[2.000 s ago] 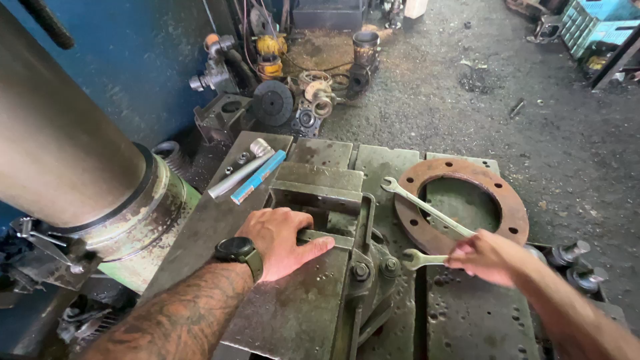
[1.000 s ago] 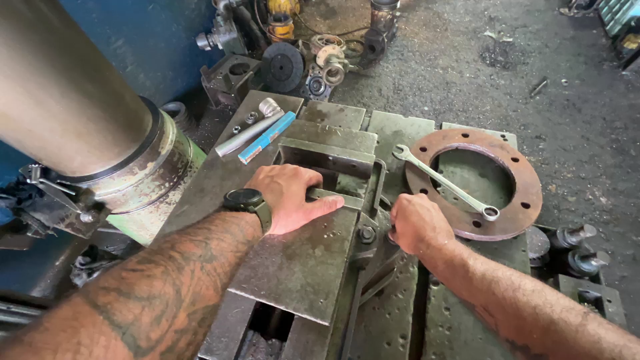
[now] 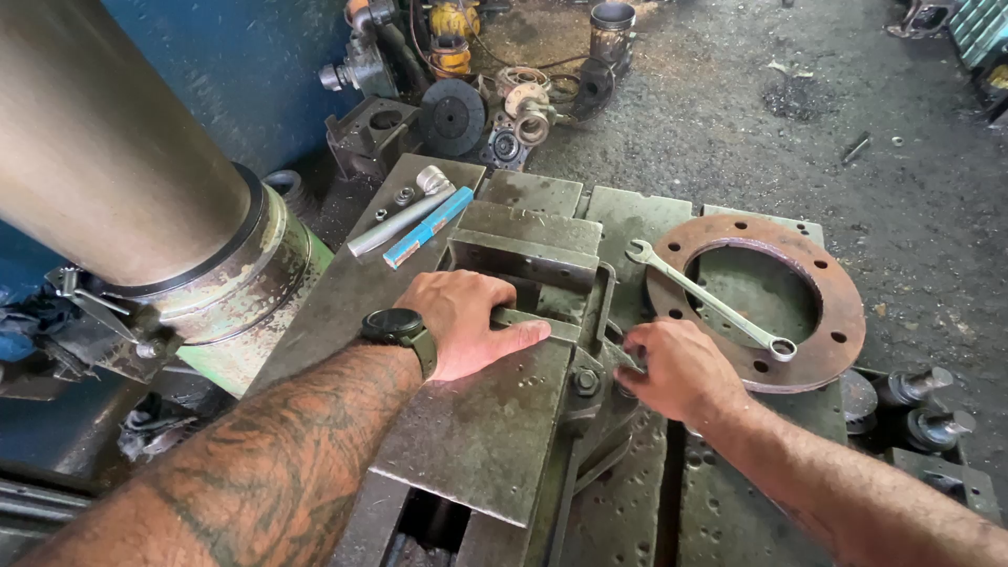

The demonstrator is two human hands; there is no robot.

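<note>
My left hand (image 3: 472, 323) lies on the machine vise, its fingers over the edge of a jaw (image 3: 535, 324) and its thumb along the top. At the vise's right side, my right hand (image 3: 681, 366) is closed around a metal wrench, mostly hidden by the palm, near a hex bolt (image 3: 586, 382). A combination wrench (image 3: 709, 299) lies across a rusty steel flange ring (image 3: 843, 303) with bolt holes, to the right of that hand. Left of the vise, a metal tube with a wider end (image 3: 405, 220) and a blue bar-shaped piece (image 3: 429, 227) lie side by side near two nuts (image 3: 404, 196).
A thick metal column (image 3: 118, 142) rises at the left. The slotted machine table (image 3: 638, 213) carries the vise. Beyond it, a black disc (image 3: 452, 116), a round metal housing (image 3: 531, 122) and other machine parts sit on the floor. Cylindrical metal parts (image 3: 917, 386) stand at the right.
My right hand has moved left from beside the flange ring to the vise's side, leaving one combination wrench on the ring. My left hand stays on the vise.
</note>
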